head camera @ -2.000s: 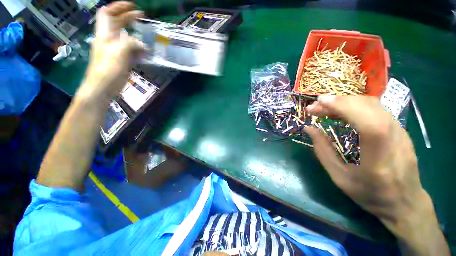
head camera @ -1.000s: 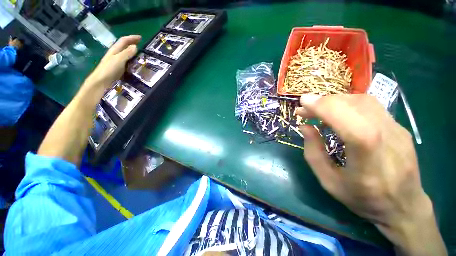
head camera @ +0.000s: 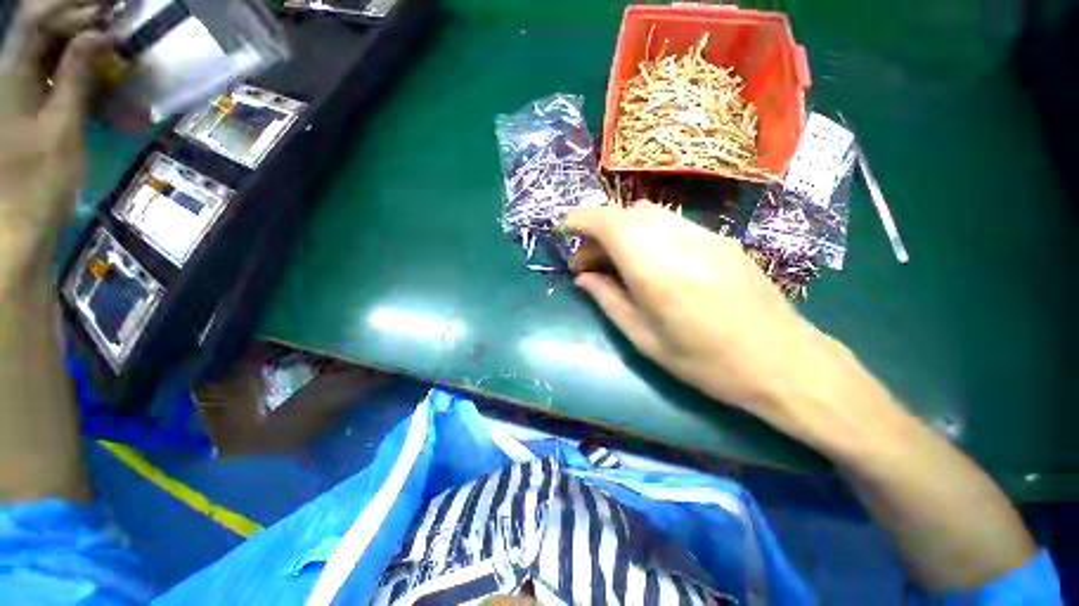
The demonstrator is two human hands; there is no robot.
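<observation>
My left hand, blurred at the upper left edge, holds a phone middle frame above the black parts tray. Several phone frames lie in the tray pockets, one of them a silver frame with an orange tab. My right hand reaches to the clear parts bag, which holds dark slivers. Its thumb and forefinger are close together at the bag's lower right edge; whether they pinch a sliver cannot be told. The red parts bin behind it is full of tan strips.
A labelled clear bag lies right of the bin, with loose slivers at its lower end. A thin silver-white rod lies further right. The bench's front edge runs before my torso. A yellow line marks the floor at the lower left.
My left hand has moved up and left from beside the tray and now holds a phone frame. My right hand has moved left to the clear bag. The whole view has shifted.
</observation>
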